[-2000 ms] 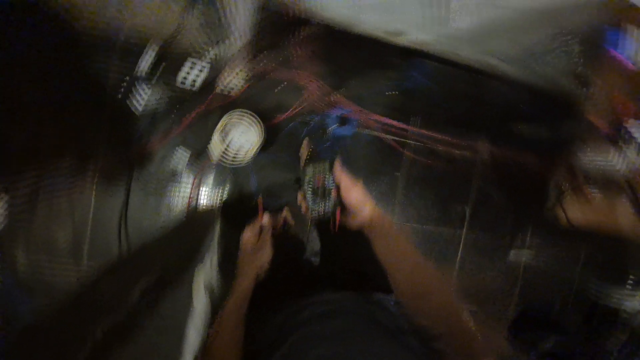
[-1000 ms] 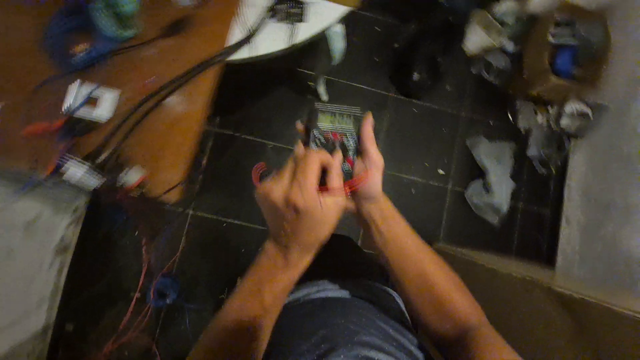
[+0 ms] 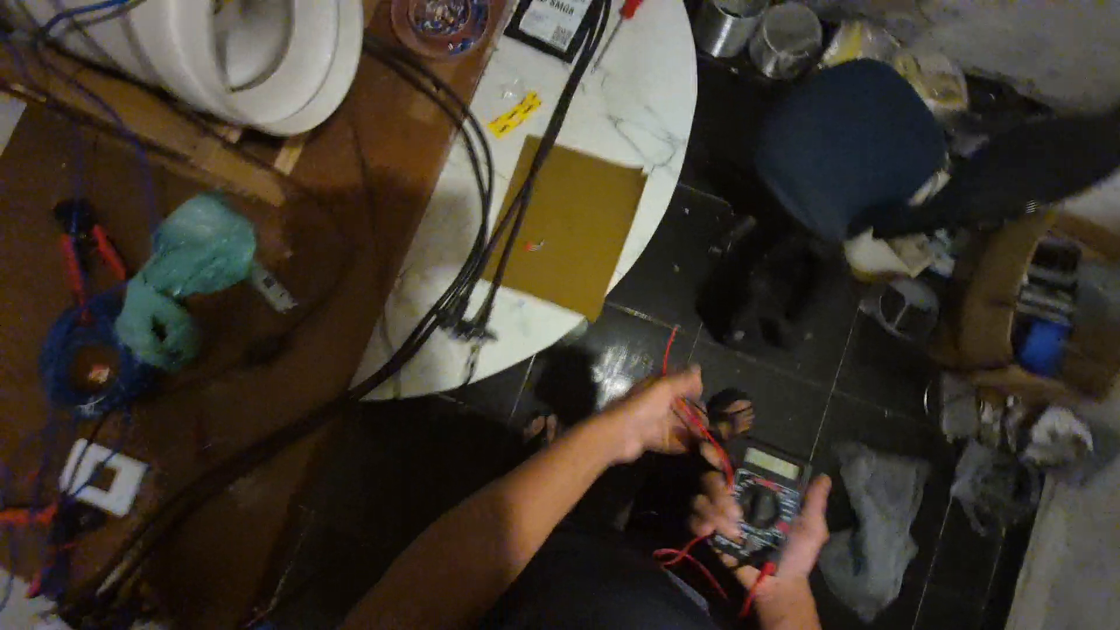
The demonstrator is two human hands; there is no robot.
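Note:
A digital multimeter [image 3: 763, 506] with a round dial and small display lies in my right hand [image 3: 792, 547], gripped along its sides. My left hand [image 3: 661, 420] is closed around red test leads [image 3: 700, 424], up and to the left of the meter; one thin red end sticks up past the fingers. More red lead loops below the meter. Left of my left hand is a round white marble-look table [image 3: 472, 367] bearing a brown cardboard sheet [image 3: 569, 227], black cables [image 3: 477, 245] and a red-handled screwdriver [image 3: 617, 31].
A brown surface at left holds a white toilet bowl [image 3: 262, 61], a green plastic bag [image 3: 206, 245], red-handled pliers [image 3: 87, 249] and a blue wire coil [image 3: 83, 359]. A dark blue chair [image 3: 853, 144], a cardboard box [image 3: 984, 289] and a clear plastic bag [image 3: 875, 525] are at right.
My left hand has moved off the front of the multimeter and now grips the red leads to its upper left. The view has shifted to show more of the tables.

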